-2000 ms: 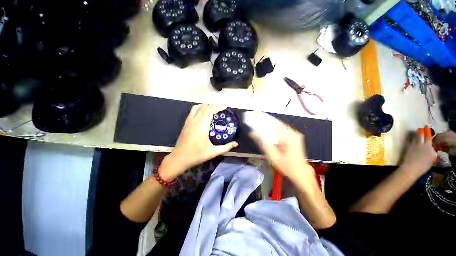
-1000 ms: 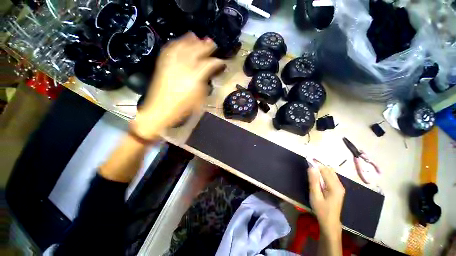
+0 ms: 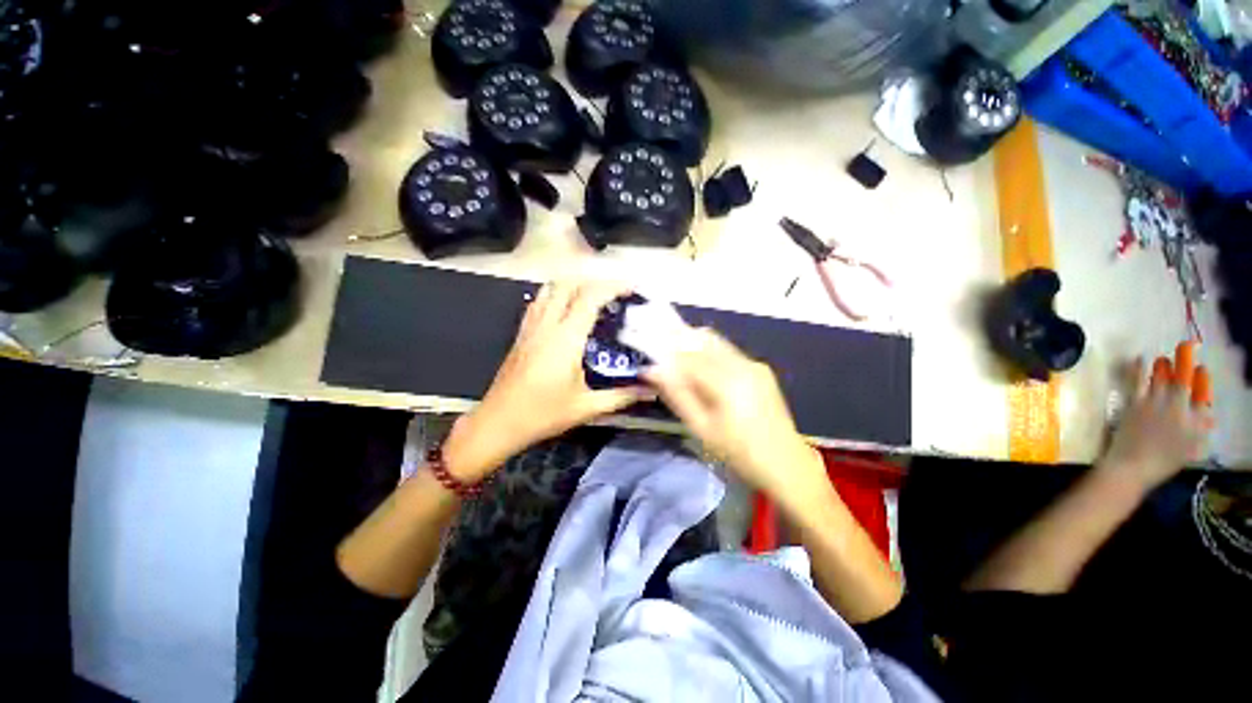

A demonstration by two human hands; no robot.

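Observation:
My left hand holds a black camera head over the black work mat. Part of its ring of pale dots shows. My right hand presses a white wiping cloth on the face of the head and covers its upper right part. The right fingers are slightly blurred. Several finished-looking black heads with dot rings stand behind the mat, the nearest ones being a left head and a right head.
Black housings are piled at the left. Pliers, a small black block and a black part lie to the right. Blue bins stand at the back right. A neighbour's hand with orange finger cots rests at the right.
My left hand has come back from the housing pile and now holds a camera head. My right hand has brought the cloth onto it. Since the earliest frame, another head stands at the left of the group.

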